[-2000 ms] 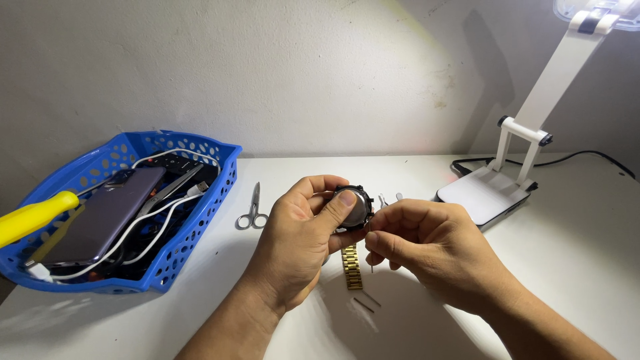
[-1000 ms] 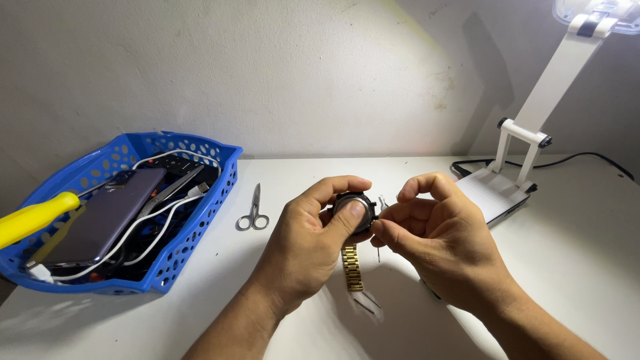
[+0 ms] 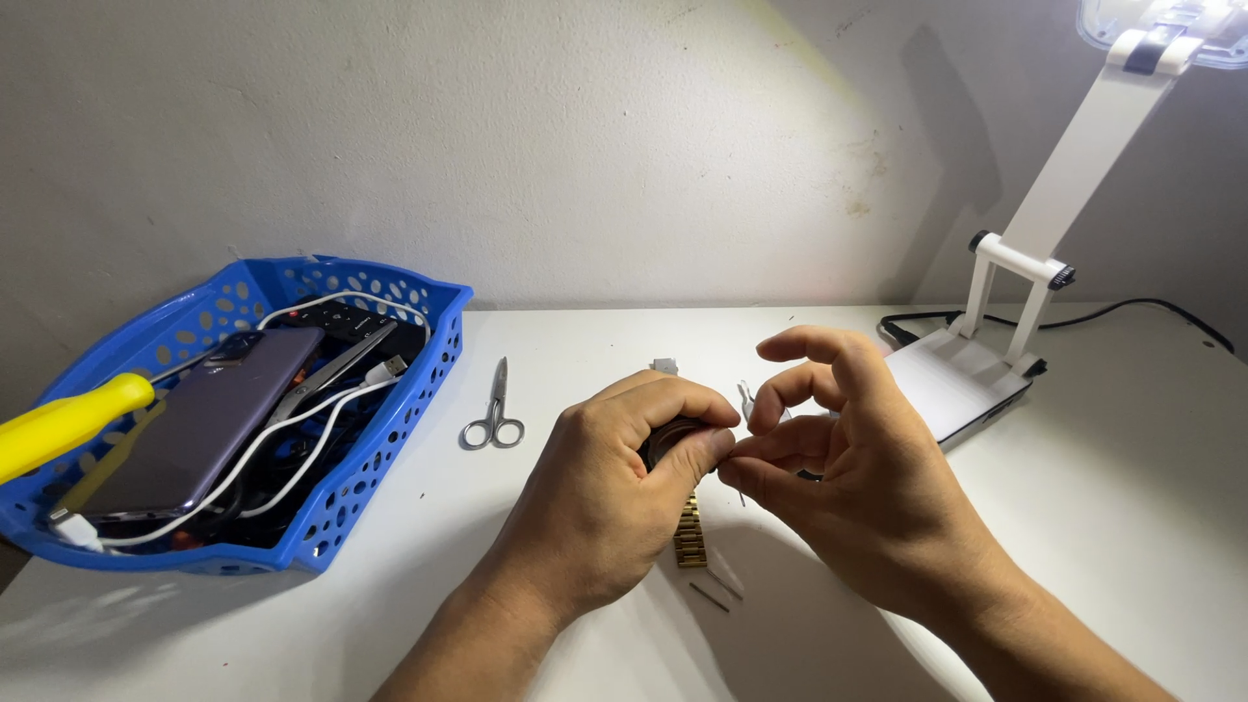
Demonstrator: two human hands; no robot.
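Observation:
My left hand (image 3: 609, 487) grips a dark round watch case (image 3: 673, 439), mostly covered by its fingers. At the right side of the case, my right hand (image 3: 853, 468) has its thumb and index fingertip pinched together against the left fingertips; its other fingers are raised. Whether a small part sits in that pinch is hidden. A gold metal link watch band (image 3: 690, 536) shows just below the left hand. Two thin metal pins (image 3: 710, 597) lie on the white table near the band's lower end. Small metal pieces (image 3: 747, 398) are partly visible behind the right hand.
Small metal scissors (image 3: 496, 414) lie left of my hands. A blue plastic basket (image 3: 390, 458) at the left holds a purple phone (image 3: 210, 419), white cables, larger scissors and a yellow-handled screwdriver (image 3: 73, 424). A white desk lamp (image 3: 1087, 166) stands at the right, with a black cord behind it.
The watch case has turned in my left hand and is more covered by its fingers. My right hand's upper fingers have lifted and spread, while its fingertips remain at the case.

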